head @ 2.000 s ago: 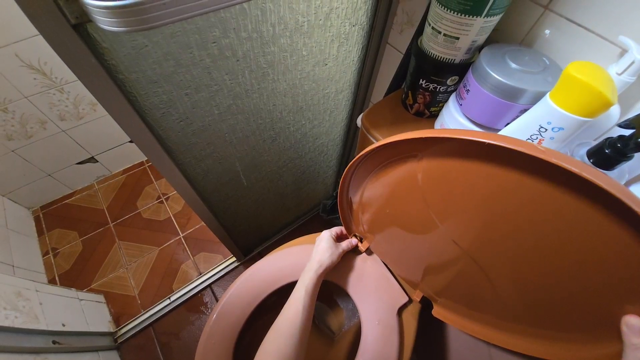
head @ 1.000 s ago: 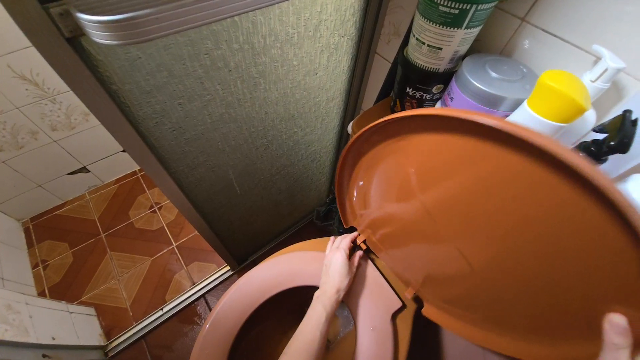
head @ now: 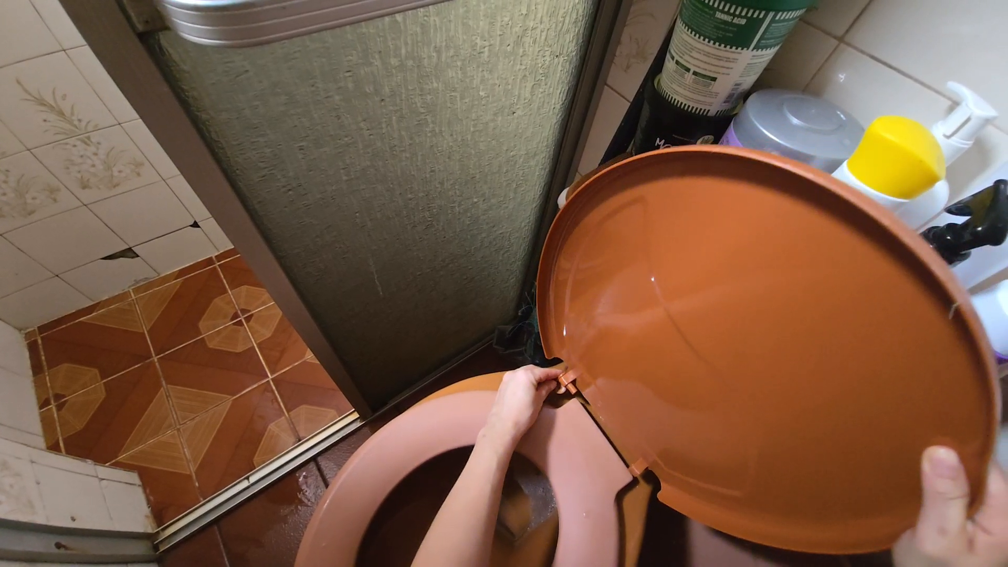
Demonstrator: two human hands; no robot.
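Note:
An orange-brown plastic toilet lid (head: 756, 339) stands raised and tilted at the right, its inner face towards me. My right hand (head: 957, 504) grips its edge at the lower right, thumb on the inner face. The fingertips of my left hand (head: 524, 402) pinch at the small hinge tab (head: 567, 383) at the lid's lower left corner. A second hinge tab (head: 639, 468) shows farther down the same edge. Below lies a pink toilet seat (head: 425, 433) on the toilet bowl, with my left forearm across its opening. What exactly the left fingertips hold is partly hidden.
Behind the lid stand a green-and-white tub (head: 720, 55), a silver-lidded jar (head: 795, 126), a yellow-capped bottle (head: 896, 157), a white pump bottle (head: 965, 118) and a black spray nozzle (head: 972, 224). A textured shower door panel (head: 394, 181) and its metal floor track (head: 260, 480) border the left side.
The lid has swung somewhat more upright, with my right hand still at its edge. My left hand has stayed at the hinge.

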